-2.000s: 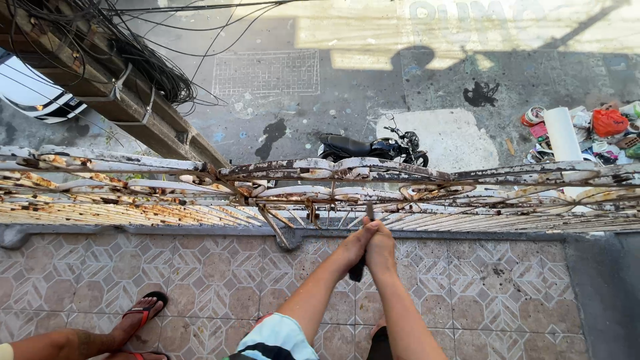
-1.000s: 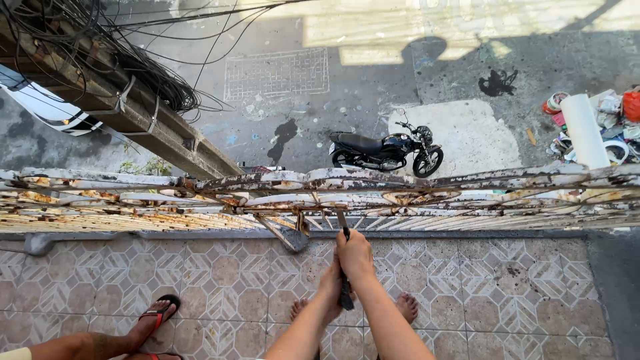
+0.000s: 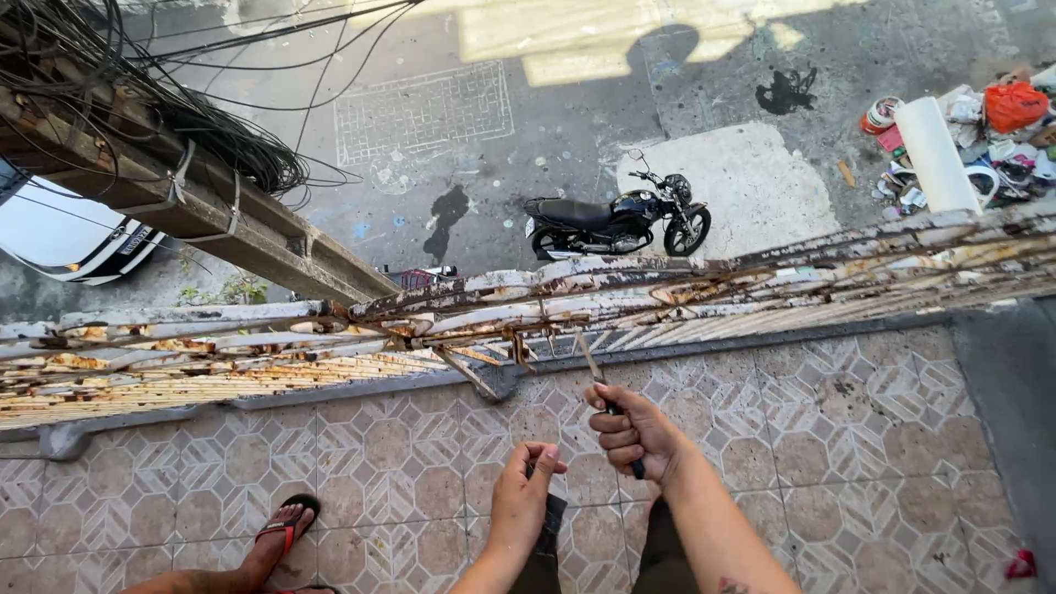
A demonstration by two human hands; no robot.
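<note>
My right hand (image 3: 639, 433) is closed around the black handle of a knife-like tool (image 3: 589, 356), whose narrow blade points up toward the railing. Whether it is a knife or a file cannot be told. Left of it, my left hand (image 3: 525, 495) is closed on a dark, flat strip (image 3: 551, 521), which hangs below the fingers; its material is unclear. Both hands are apart, above the tiled floor and on the near side of a rusty metal railing (image 3: 569, 305) with peeling white paint.
Another person's foot in a flip-flop (image 3: 285, 528) is at lower left. Beyond the railing are a concrete utility pole (image 3: 272, 239) with bundled cables (image 3: 239, 140), a motorcycle (image 3: 619, 213), a white car (image 3: 74, 227) and a rubbish heap (image 3: 1011, 153) on the street below.
My hands, together one second ago, are now apart. The tool stays in my right hand, while the dark strip now shows in my left. The view has shifted.
</note>
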